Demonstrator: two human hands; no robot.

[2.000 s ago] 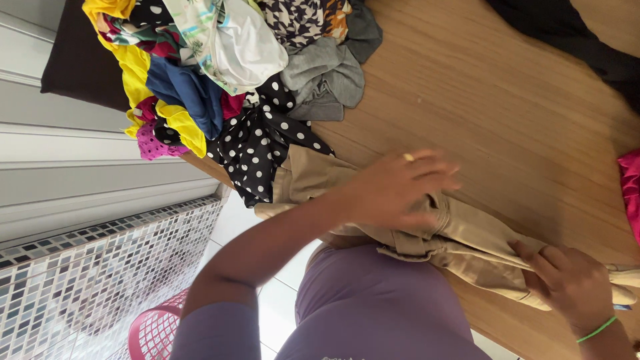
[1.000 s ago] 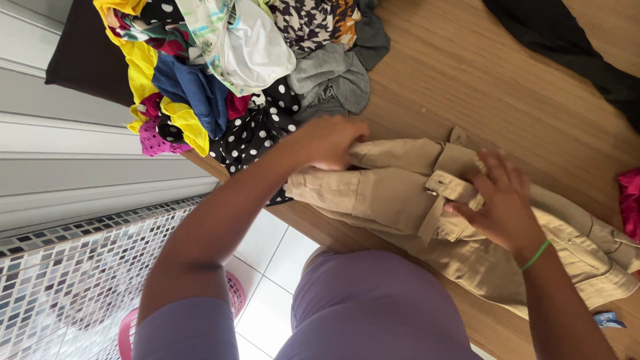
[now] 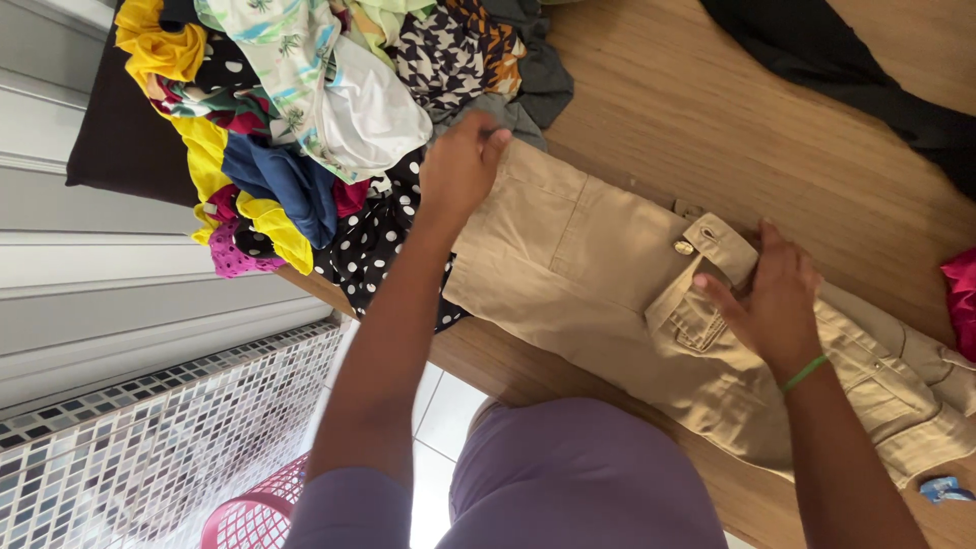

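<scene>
A pair of khaki trousers lies across the wooden table, its waistband tab with a buttonhole and metal button turned up near the middle. My left hand grips the upper left corner of the khaki cloth, beside the clothes pile. Over the waistband and pocket area rests my right hand, thumb and fingers spread around the tab; whether it pinches any cloth is not clear. A green band circles the right wrist.
A heap of mixed clothes fills the upper left. Black cloth lies at the upper right, pink cloth at the right edge. A small blue wrapper is at the lower right. Below the table stands a pink plastic basket.
The trousers were bunched and narrow two seconds ago and are now spread wider, with the waist tab showing. My left hand has moved from the middle of the trousers to their left end.
</scene>
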